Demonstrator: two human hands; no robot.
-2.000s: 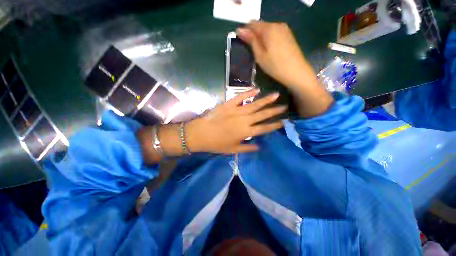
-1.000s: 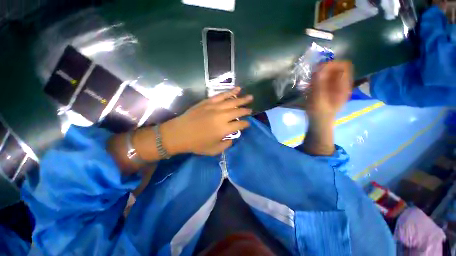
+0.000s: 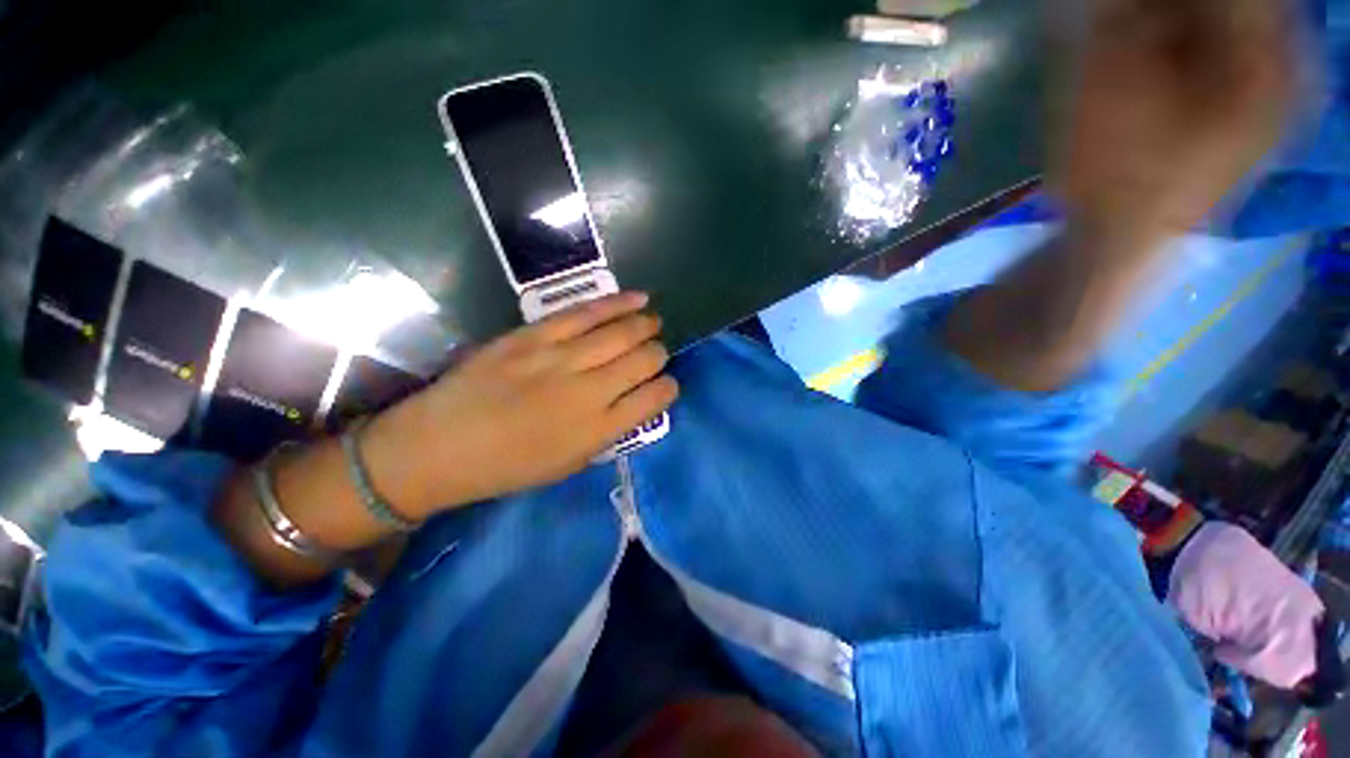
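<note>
An open white flip phone (image 3: 526, 185) lies at the bench's near edge, its black screen half pointing away from me and tilted a little left. My left hand (image 3: 541, 385) lies over its keypad half and holds it; a few keys show below the fingers. My right hand (image 3: 1170, 119) is raised at the upper right, large and badly blurred, so its fingers and anything in them cannot be made out. A clear glossy sheet with a row of several black protective films (image 3: 160, 348) lies left of the phone, partly under my left sleeve.
A crumpled heap of clear film scraps with blue bits (image 3: 884, 148) lies near the bench edge on the right. A small white stick (image 3: 897, 30) lies beyond it. Blue floor with yellow lines and a person's pink sleeve (image 3: 1247, 604) show at the right.
My right hand has moved from the phone's screen past the scrap heap to the upper right. My left hand stays on the keypad. The view has shifted, and the phone now leans left.
</note>
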